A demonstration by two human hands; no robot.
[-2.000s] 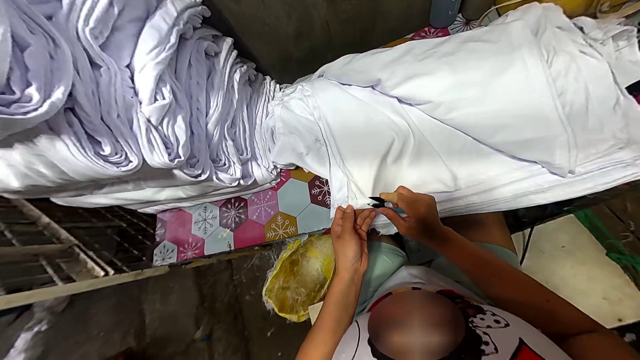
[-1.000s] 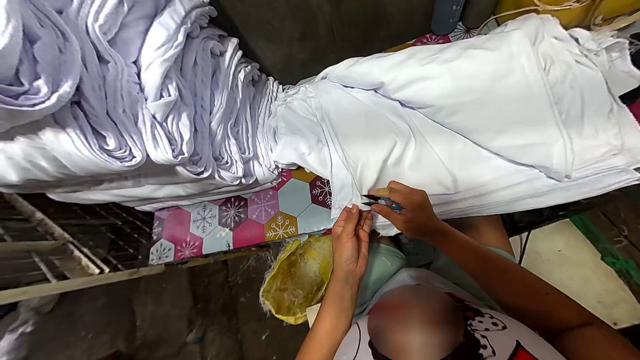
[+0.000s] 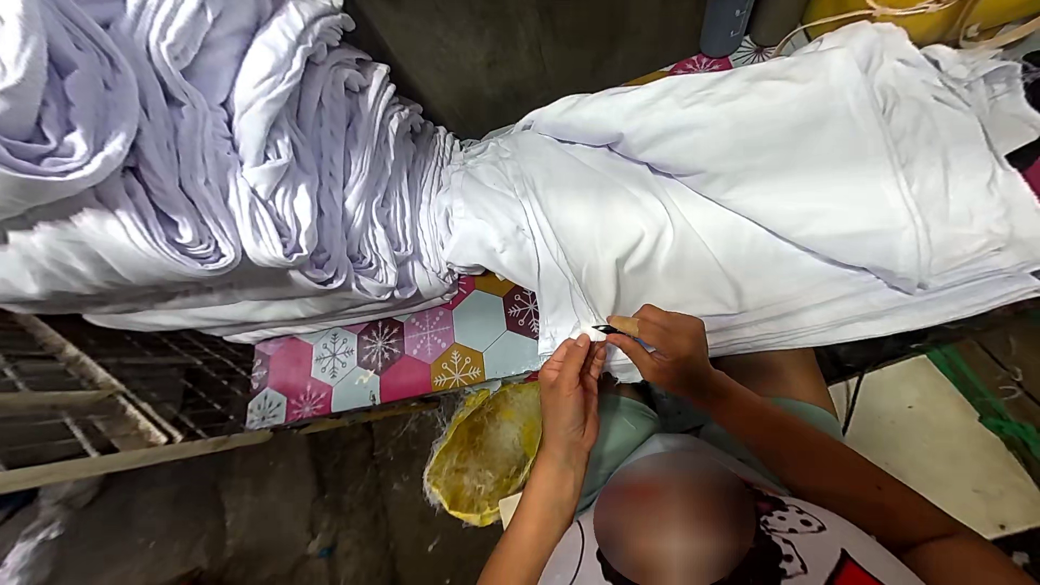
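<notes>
My left hand (image 3: 571, 388) pinches the lower edge of a white cloth garment (image 3: 666, 219) between thumb and fingertips. My right hand (image 3: 668, 345) grips small thread snips (image 3: 605, 329), mostly hidden by the fingers. Their dark tip touches the garment's edge just above my left fingertips. A pale strip, like tape, is wrapped about a finger of the right hand. Layers of white cloth lie under the garment to the right. At the left, a tall heap of folded white garments (image 3: 309, 162) adjoins it.
A table cover with snowflake hexagons (image 3: 406, 345) shows along the front edge. Below hangs a yellow bag (image 3: 487, 455) holding lint and thread scraps. A metal rack (image 3: 89, 398) stands at the lower left. A grey bottle (image 3: 725, 28) and a yellow container (image 3: 918, 20) are at the back.
The snips have turned and drawn back into my right hand, so less of them shows than a second ago. Both hands stay at the same edge of the garment.
</notes>
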